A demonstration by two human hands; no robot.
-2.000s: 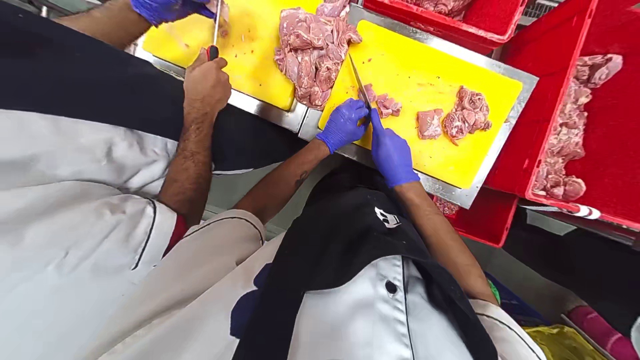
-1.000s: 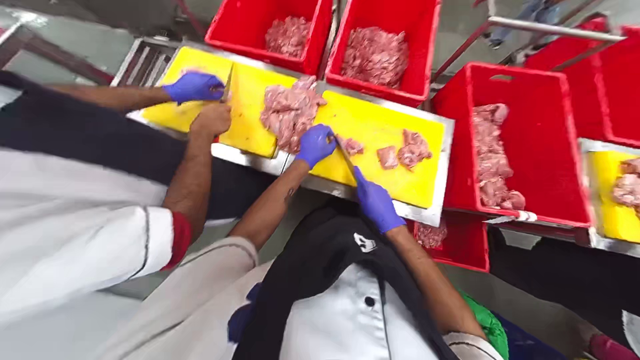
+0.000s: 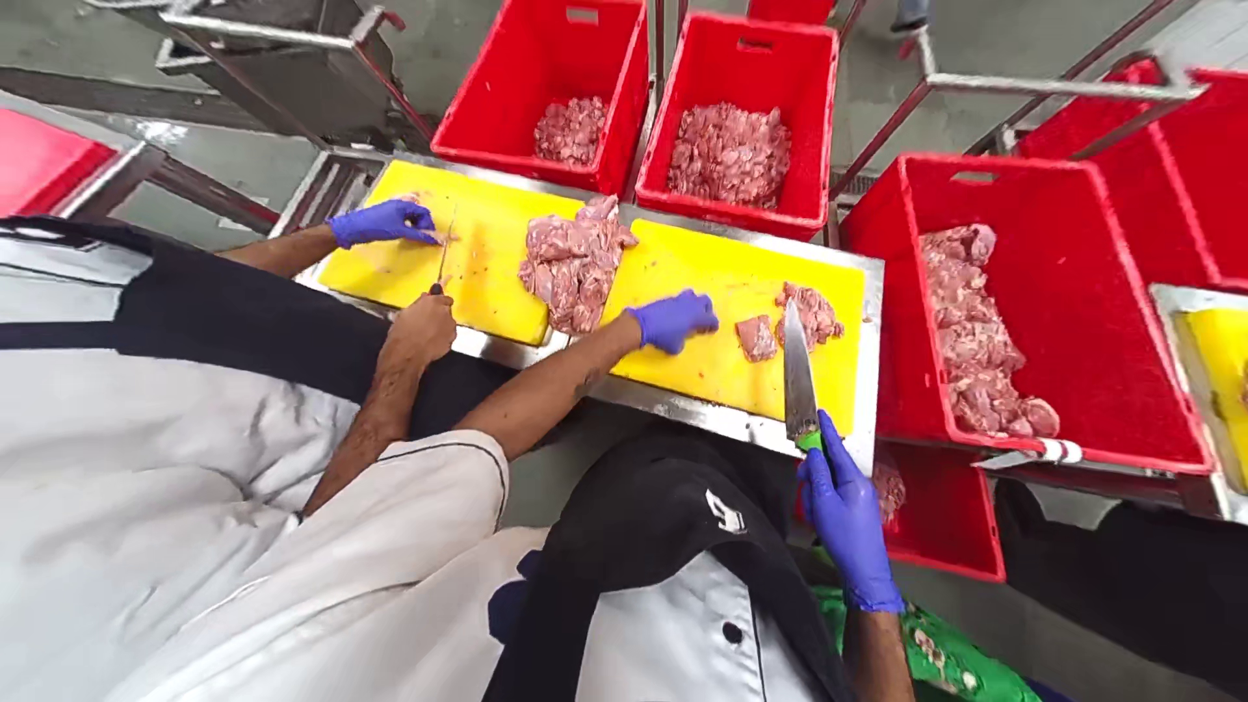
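Note:
My right hand (image 3: 846,512), in a blue glove, grips a green-handled knife (image 3: 799,380) at the near right edge of the yellow cutting board (image 3: 682,258). The blade points away from me, its tip beside a small heap of raw meat (image 3: 814,312). Just left of the blade lies a separate flat piece of meat (image 3: 757,337). My left hand (image 3: 675,320), also gloved, is slightly blurred over the middle of the board, its fingers partly curled; whether it holds anything is unclear. A large pile of raw meat (image 3: 575,263) spans the gap between the two boards.
A co-worker's gloved hand (image 3: 385,222) and bare hand with a knife (image 3: 426,327) work on the left board (image 3: 487,283). Red crates of meat stand behind (image 3: 829,127) and at the right (image 3: 1092,322). A lower red crate (image 3: 941,517) sits near my right arm. Metal rails (image 3: 1053,88) stand beyond.
My right hand and the knife have moved right, away from my left hand, to the board's right part. The meat scrap formerly between my hands no longer shows there. The view has shifted.

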